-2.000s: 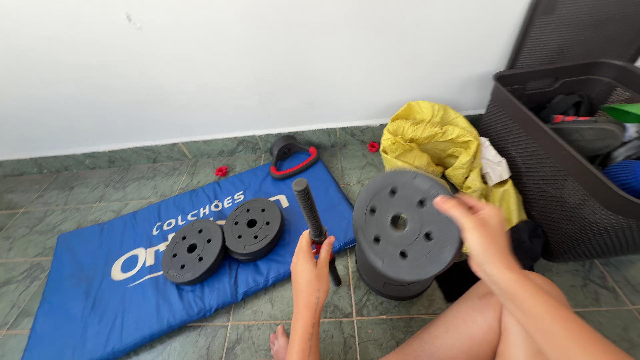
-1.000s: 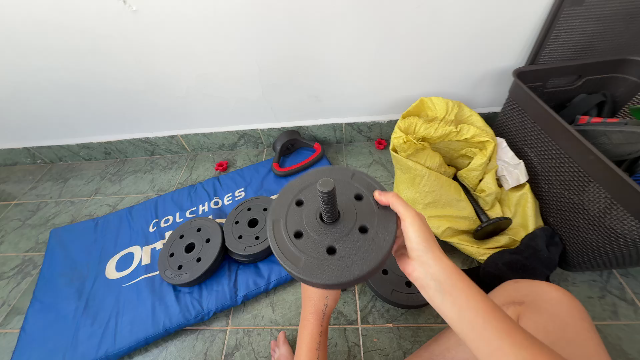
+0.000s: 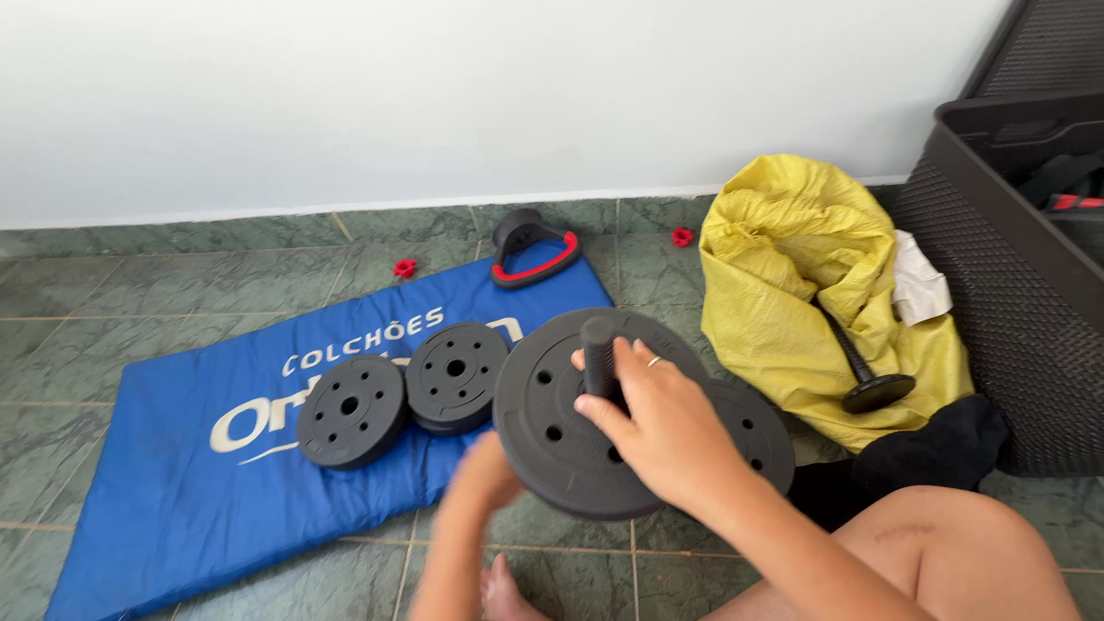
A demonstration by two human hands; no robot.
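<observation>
A large dark weight plate is on a threaded dumbbell bar, whose end stands up through its centre. The fingers of my right hand close around the bar just above the plate. My left hand is blurred at the plate's lower left edge, partly behind it; its fingers are hidden. Smaller weight plates lie side by side on a blue padded mat. Another large plate lies on the floor behind the held one.
A black and red kettlebell handle rests on the mat's far edge. Red star nuts lie near the wall. At right are a yellow woven sack, a black rod with a round base, black cloth and a dark wicker-pattern bin.
The large plate, apart from the bar two seconds ago, is now on it. My right hand has moved from the plate's rim to the bar. My left hand has moved out to the left.
</observation>
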